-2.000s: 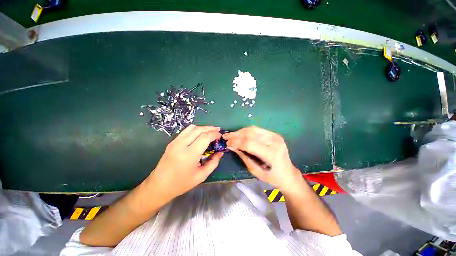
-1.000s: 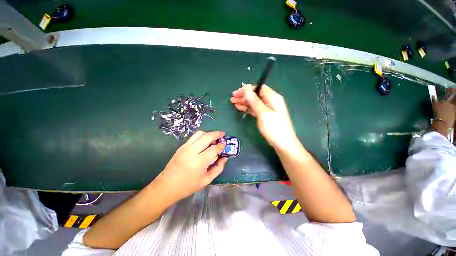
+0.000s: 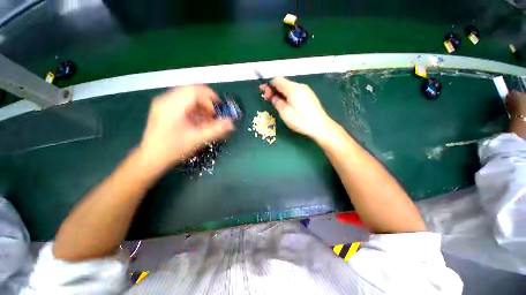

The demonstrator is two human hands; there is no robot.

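My left hand (image 3: 181, 118) is raised over the bench near the rail and holds an electronic unit (image 3: 228, 108); both are blurred. My right hand (image 3: 294, 103) is closed around slim dark tweezers (image 3: 266, 84), their far end over the pale rail. A heap of small cream pads (image 3: 265, 125) lies on the bench between my hands. A dark pile of small wired components (image 3: 202, 158) lies below my left hand, which hides part of it.
A white-grey rail (image 3: 173, 77) curves beyond the bench (image 3: 277, 184). The green belt (image 3: 190, 49) carries dark units (image 3: 297, 36) with yellow squares. Another unit (image 3: 431, 88) lies at the right by the rail. A metal post (image 3: 29, 80) stands left. Another person's sleeve (image 3: 507, 167) is at the right.
My left hand has moved with the unit from the bench's front edge towards the rail, above the dark pile. My right hand has moved off the pad heap towards the rail, still holding the tweezers. The view has shifted.
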